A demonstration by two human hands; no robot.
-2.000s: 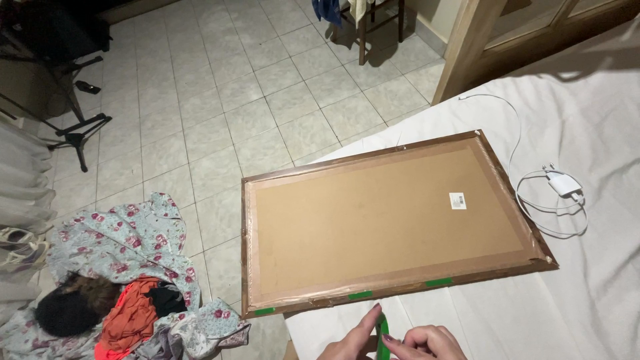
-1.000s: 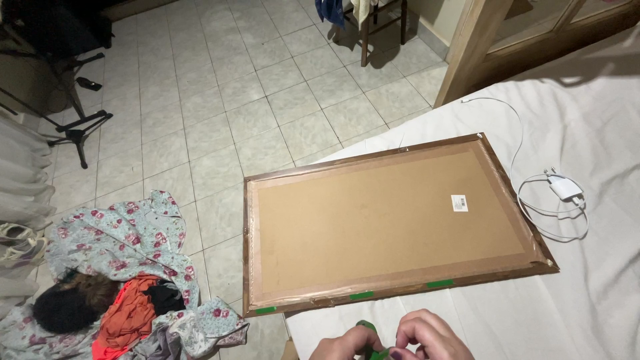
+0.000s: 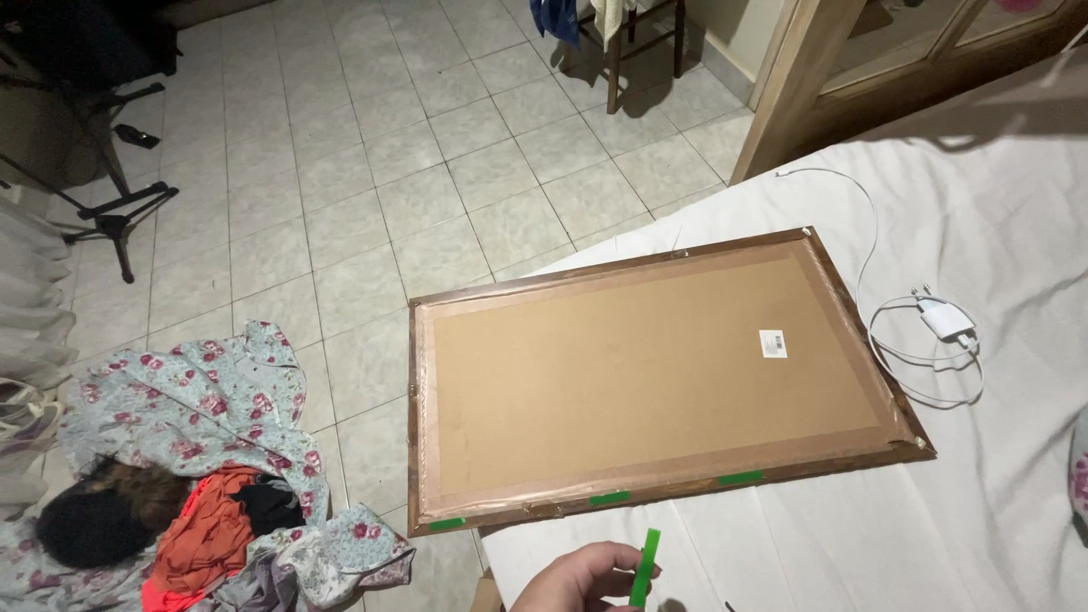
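Observation:
My left hand (image 3: 586, 578) is at the bottom edge, pinching a short green strip (image 3: 648, 561) that stands upright between its fingers. Just beyond it lies a framed panel with a brown backing board (image 3: 629, 374), wooden edges and clear tape around the border. Several green strips (image 3: 609, 498) are stuck along the near edge of the frame. The board bears a small white label (image 3: 773, 343) with writing. My right hand is out of view.
White cloth (image 3: 816, 544) lies beneath the frame, whose left end juts over its edge. A white charger (image 3: 946, 319) with a coiled cable is at the right. Floral cloth (image 3: 204, 391), clothes and a dark furry thing (image 3: 93, 523) lie on the tiled floor. A chair (image 3: 614, 68) stands farther back.
Both hands were together at the green material in the earlier frames. Now my right hand has gone from view, and my left hand holds a green strip up on its own.

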